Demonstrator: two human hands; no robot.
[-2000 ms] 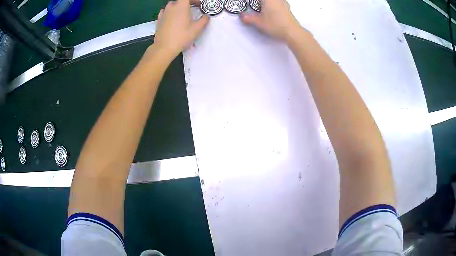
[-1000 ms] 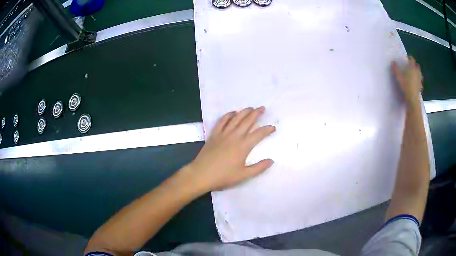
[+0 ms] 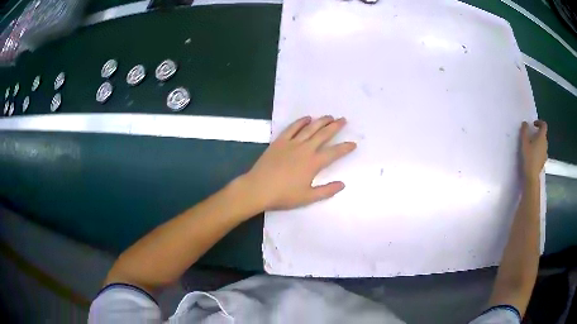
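A white carrier board (image 3: 411, 88) lies across the green conveyor belt in front of me. My left hand (image 3: 297, 164) rests flat on the board's left side, palm down, fingers spread, holding nothing. My right hand (image 3: 534, 149) is at the board's right edge, fingers bent around that edge. A round metal part (image 3: 369, 1) shows at the board's far end, cut off by the top of the picture.
Several metal discs (image 3: 178, 99) lie spaced out on the green belt (image 3: 221, 57) to the left. A white side rail (image 3: 209, 126) runs along its near edge, with the blue-green panel (image 3: 126, 168) below. A shiny, crinkled clear bundle (image 3: 47, 25) is at the upper left.
Both hands have left the discs at the far end and moved to the board's sides. Discs and rail sit higher in view; the far row is mostly out of the picture. More belt discs show.
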